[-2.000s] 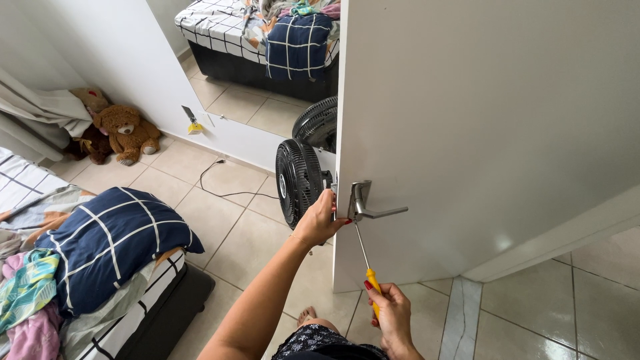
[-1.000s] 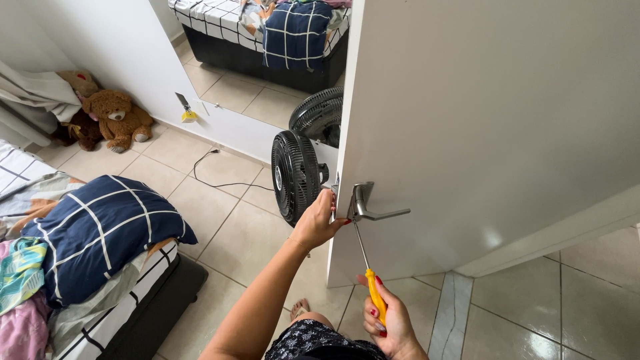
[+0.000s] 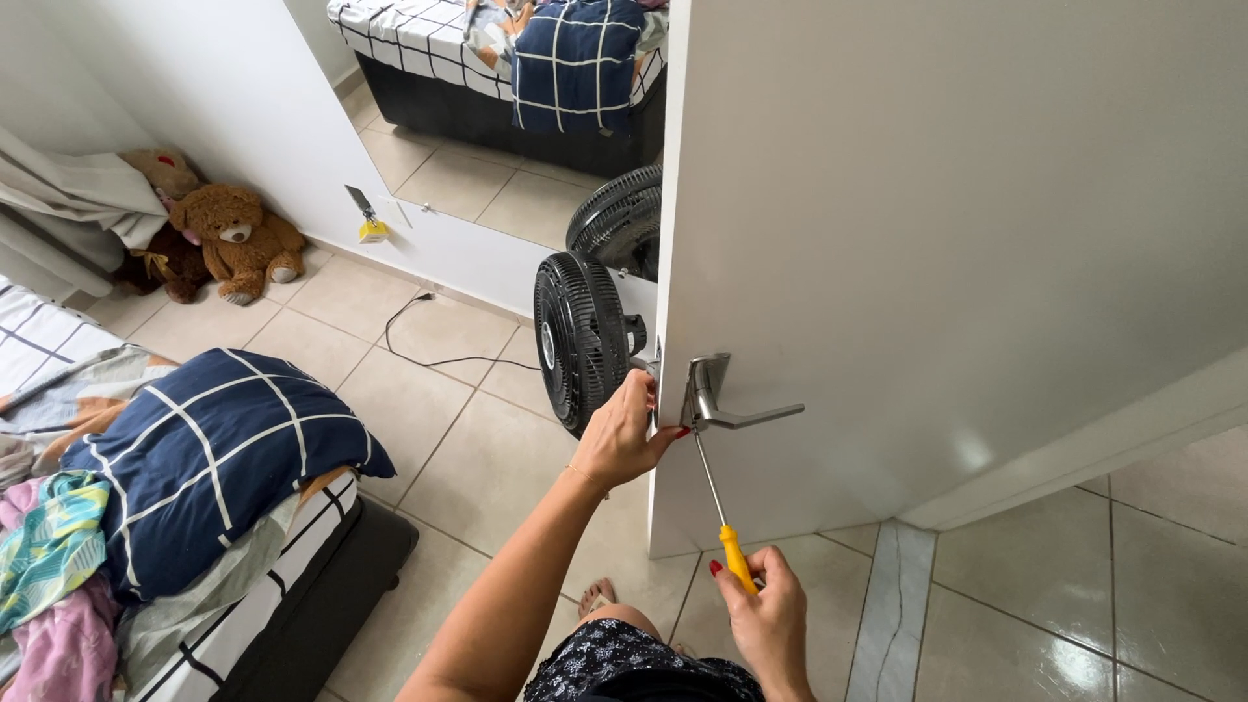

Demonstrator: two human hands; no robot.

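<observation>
A white door stands ajar, with a metal lever handle near its edge. My right hand is closed around the yellow grip of a screwdriver, whose shaft slants up to the lower end of the handle's plate. My left hand grips the door's edge beside the handle, its thumb close to the screwdriver's tip and its fingers partly hidden on the far side. Whether the tip sits in a screw is too small to tell.
Behind the door's edge stands a black fan, its cord on the floor. A bed with a checked blue pillow is at left. Teddy bears sit by the wall near a mirror.
The right hand's fingers have shifted on the screwdriver's yellow grip. The left hand stays at the door's edge, and the screwdriver's tip stays by the handle plate.
</observation>
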